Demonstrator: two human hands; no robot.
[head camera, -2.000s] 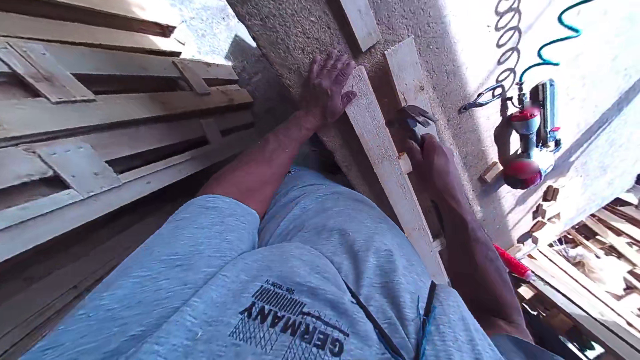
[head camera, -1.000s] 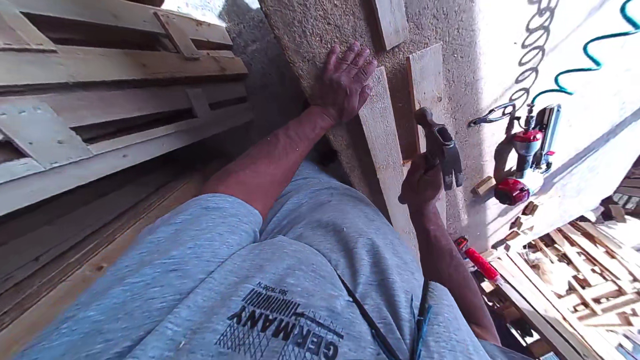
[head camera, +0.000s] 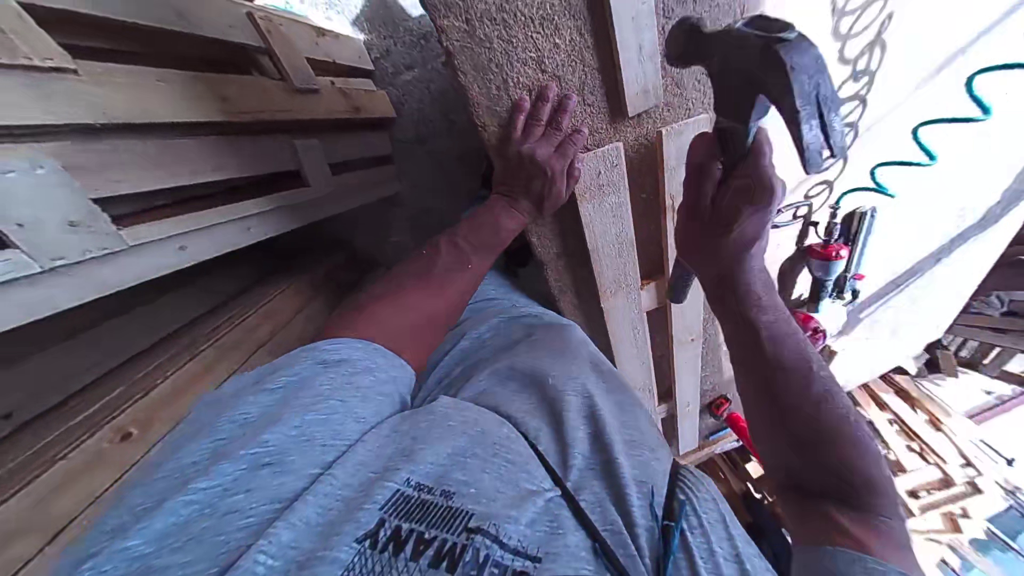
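Note:
My right hand (head camera: 730, 200) grips a claw hammer (head camera: 760, 76) by its handle, its metal head raised above the bench. My left hand (head camera: 540, 156) lies flat with fingers spread on the rough worktop (head camera: 520, 48), its fingertips beside the upper end of a long wooden slat (head camera: 612, 240). A second slat (head camera: 684, 352) runs alongside, joined to the first by short cross pieces of wood (head camera: 654, 294). Farther up the worktop lies a separate short board (head camera: 634, 56). My left hand holds nothing.
Stacked wooden pallets (head camera: 200, 96) stand at the left, with long boards (head camera: 104, 456) below them. A red pneumatic nailer (head camera: 828, 256) with a teal coiled hose (head camera: 920, 160) lies at the right. Beyond it is piled scrap wood (head camera: 920, 448). A red-handled tool (head camera: 740, 428) is near my right forearm.
My right hand has lifted the hammer up and away from the slats, toward the camera. My left hand stays on the worktop by the slat's end.

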